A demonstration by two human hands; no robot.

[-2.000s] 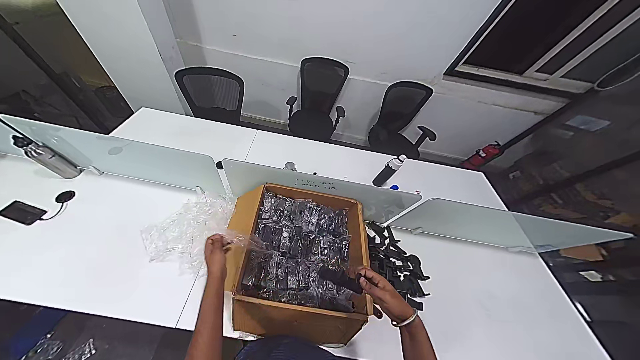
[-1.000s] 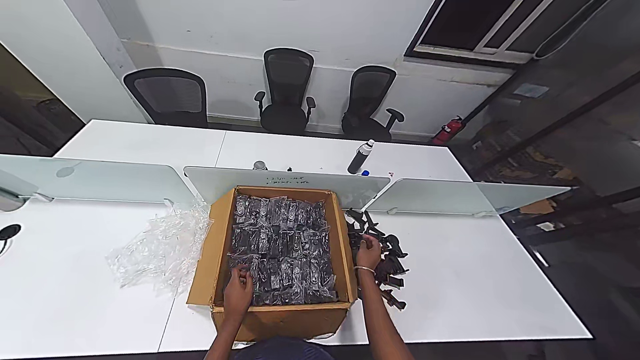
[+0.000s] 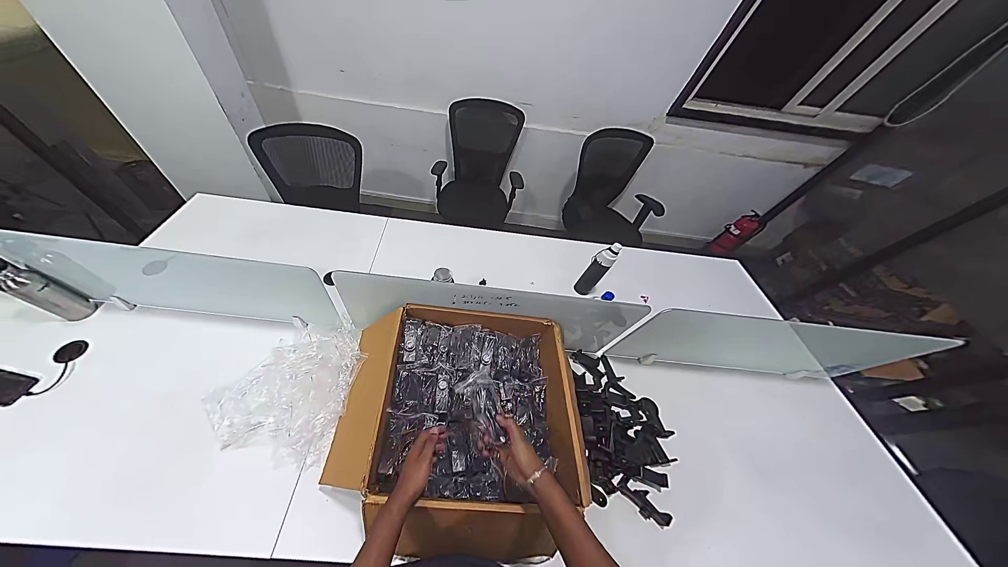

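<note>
A cardboard box (image 3: 571,425) with its flaps open holds rows of dark parts in clear plastic bags (image 3: 425,386). Over the box, my right hand (image 3: 508,450) grips a clear bag with a dark part (image 3: 486,402) inside. My left hand (image 3: 425,457) is over the lower left of the box, its fingers near the bagged parts; whether it holds anything is not plain. Left of the box lies a heap of clear plastic bags (image 3: 283,398). On the right, loose black plastic parts (image 3: 626,433) lie piled on the white table.
Frosted glass dividers (image 3: 504,309) stand behind the box, one bearing handwriting. Beyond them are a dark bottle with a white cap (image 3: 598,268) and black office chairs (image 3: 480,165). A steel bottle (image 3: 47,291) and a black device with a cable (image 3: 14,386) are at the left.
My right hand has moved left from the pile of black parts to over the box, and now grips a bagged part. My left hand stays over the box's left part.
</note>
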